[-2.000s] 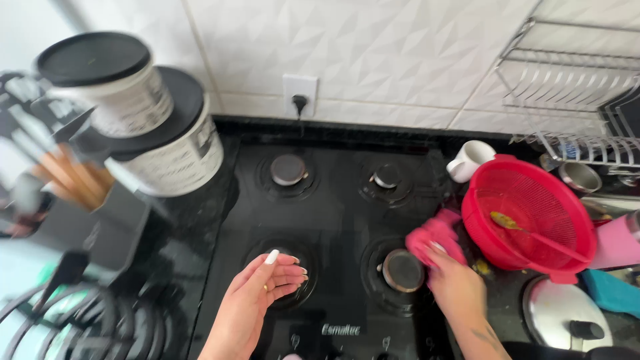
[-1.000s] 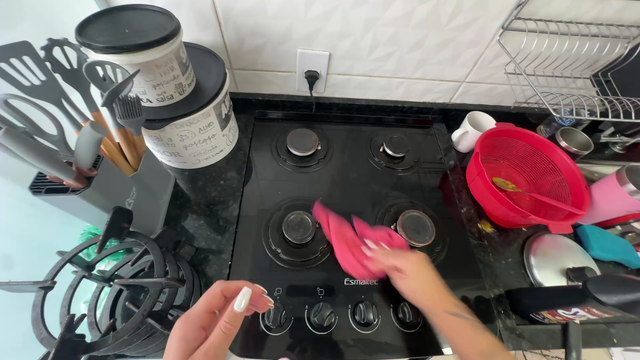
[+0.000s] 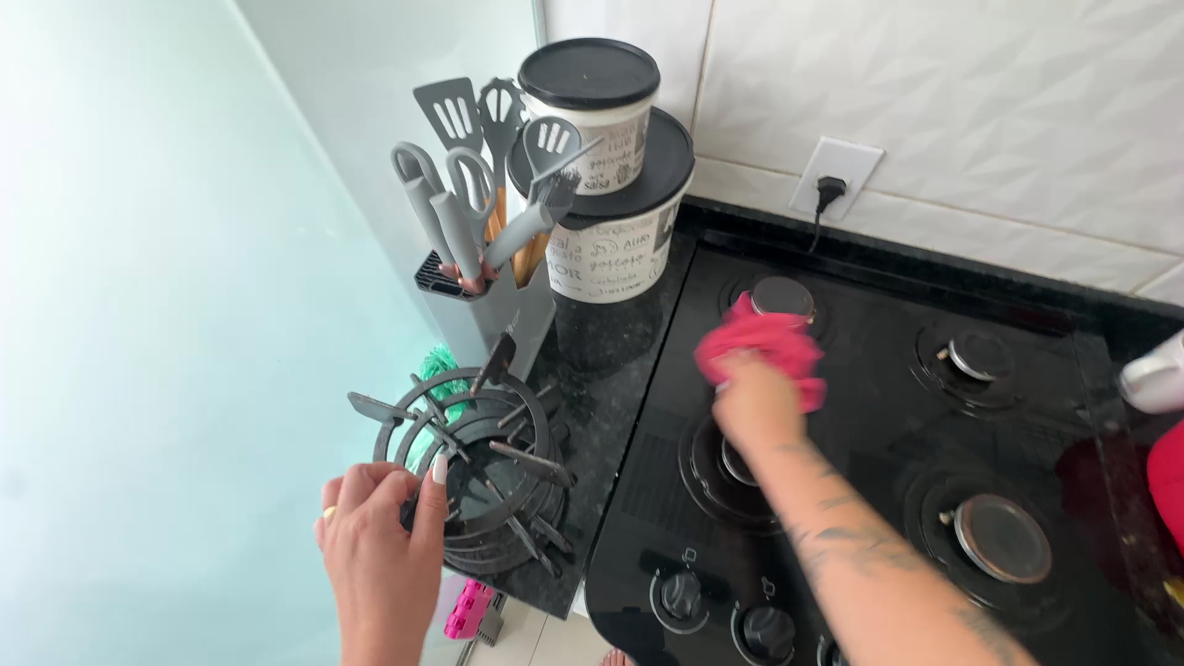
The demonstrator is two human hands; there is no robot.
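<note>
My right hand (image 3: 754, 398) presses a pink cloth (image 3: 772, 347) on the black glass cooktop (image 3: 860, 388), just in front of the back left burner (image 3: 783, 298); both hand and cloth are somewhat blurred. At the lower left, my left hand (image 3: 384, 532) is at the near left edge of a stack of black metal pan supports (image 3: 532, 416), with thumb and fingers around the top one's rim. Its fingertips are partly hidden. The front left burner (image 3: 735, 462) is partly covered by my right forearm. Control knobs (image 3: 682, 595) line the cooktop's front edge.
Two stacked lidded tubs (image 3: 610, 259) stand behind the pan supports, beside a grey holder (image 3: 495, 324) with knives, scissors and utensils. A black plug (image 3: 830, 190) sits in the wall outlet. A white mug (image 3: 1154, 377) and a red basket (image 3: 1173, 481) are at the right edge.
The cloth in my right hand has moved from between the front burners to the back left burner. My left hand has moved left to the pan supports. The view has swung left.
</note>
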